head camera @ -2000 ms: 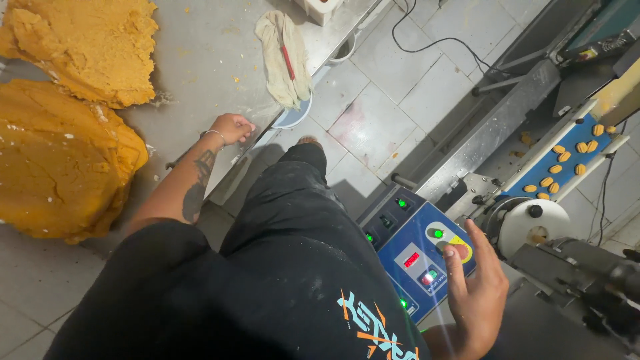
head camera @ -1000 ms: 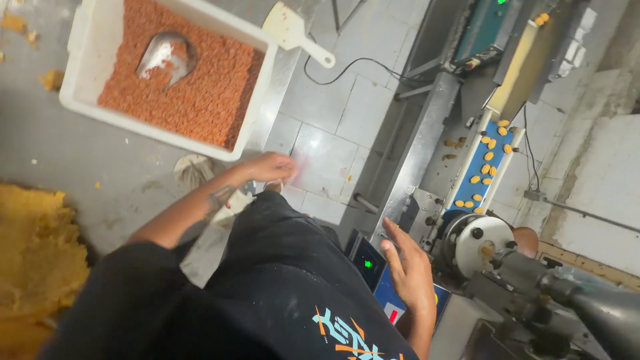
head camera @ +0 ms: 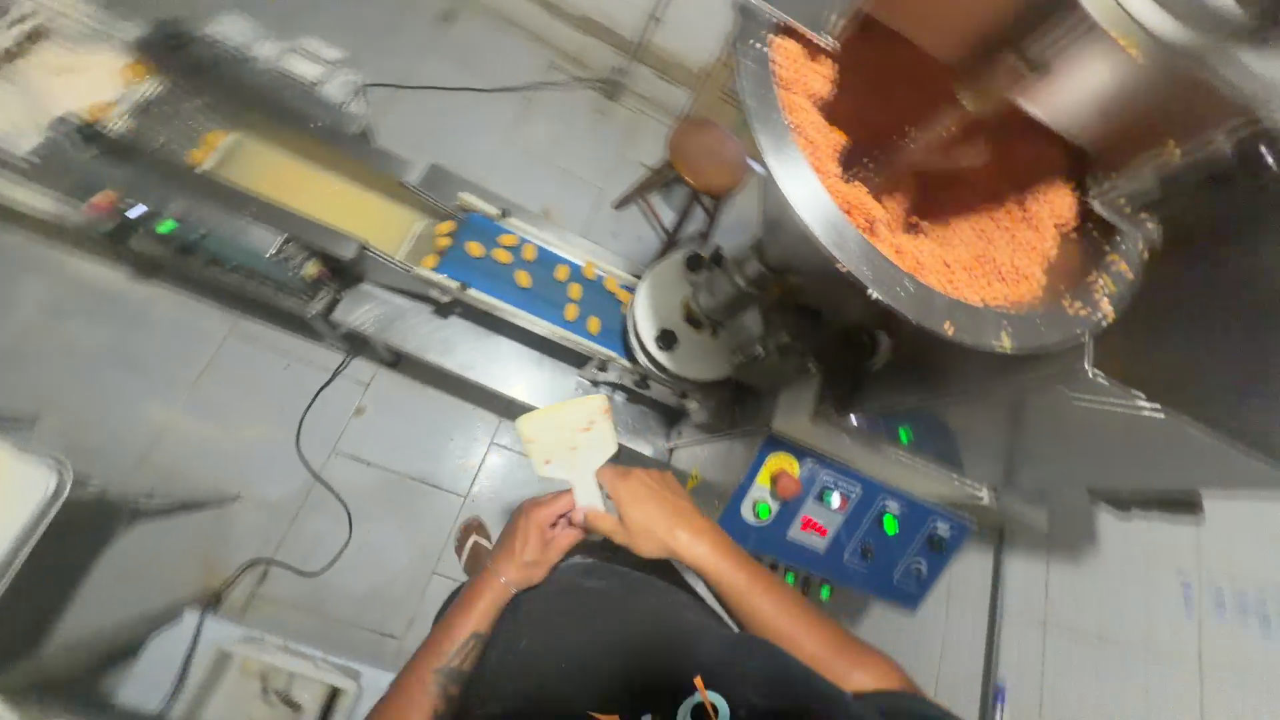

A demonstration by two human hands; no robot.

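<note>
A white plastic scraper (head camera: 568,436) with reddish smears on its blade stands out in front of my body, blade away from me. My right hand (head camera: 645,512) is closed round its handle. My left hand (head camera: 538,538), fingers curled, is at the lower end of the same handle; the fingers partly hide that end. Beyond the hands, small yellow dough pieces (head camera: 523,279) lie on a blue conveyor belt (head camera: 545,305) that meets a round metal machine head (head camera: 680,318). At the upper right a large steel hopper (head camera: 800,190) holds orange-red crumbly filling (head camera: 960,255).
A blue control panel (head camera: 850,525) with lit green buttons and a red knob is close to my right forearm. A round-topped stool (head camera: 708,156) stands behind the conveyor. A black cable (head camera: 345,490) crosses the tiled floor. A white container (head camera: 25,505) shows at the left edge.
The view has swung far over to the machine and hopper. My hands, apart before, are together at the scraper, which lay beside the tub of red filling one second ago.
</note>
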